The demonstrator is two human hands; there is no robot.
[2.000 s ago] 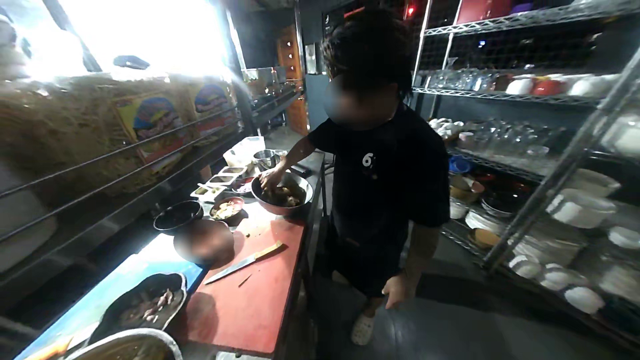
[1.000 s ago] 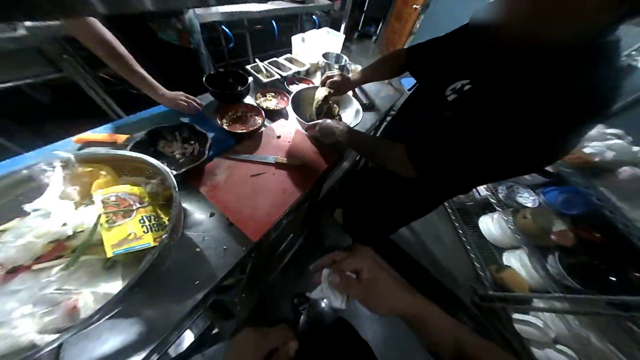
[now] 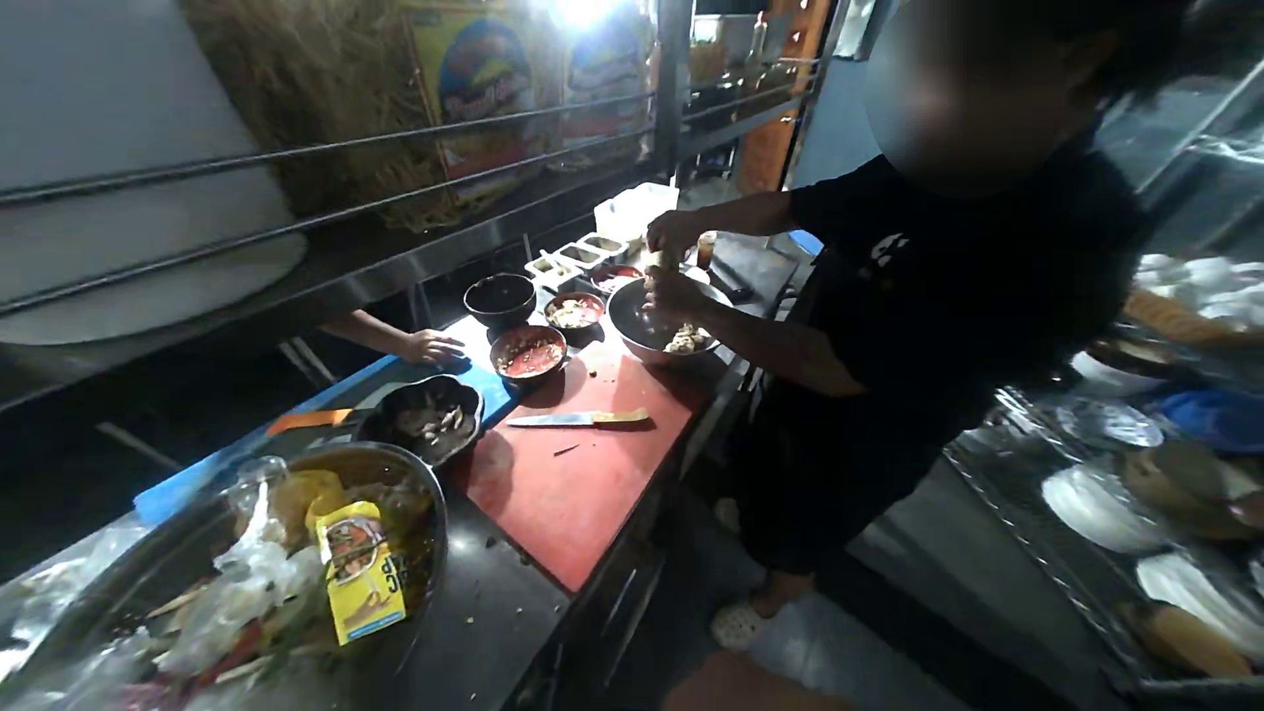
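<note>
At the bottom edge, a blurred skin-toned patch may be part of my right hand [image 3: 746, 685]; its fingers and anything held are hidden. My left hand is out of view. Nearest on the counter, a large metal bowl [image 3: 442, 533] holds plastic bags, scraps and a yellow seasoning packet [image 3: 361, 573]. Beyond it, a dark pan [image 3: 476, 420] with an orange handle contains pale pieces. A knife [image 3: 578, 420] lies across the red cutting board [image 3: 553, 494]. Small bowls of chopped food, including a reddish one [image 3: 529, 354], stand behind the knife.
A co-worker in dark clothes [image 3: 948, 286] stands at the right, both hands above a large mixing bowl [image 3: 642, 341]. Another person's hand [image 3: 431, 346] rests near the blue board [image 3: 484, 380]. Wire shelving [image 3: 1017, 553] with dishes stands at the right; a rail [image 3: 346, 202] runs above the counter.
My hands, seen low in the frame with a white tissue or cloth a second ago, have mostly left view. The co-worker's hands have risen above the mixing bowl. The view has shifted.
</note>
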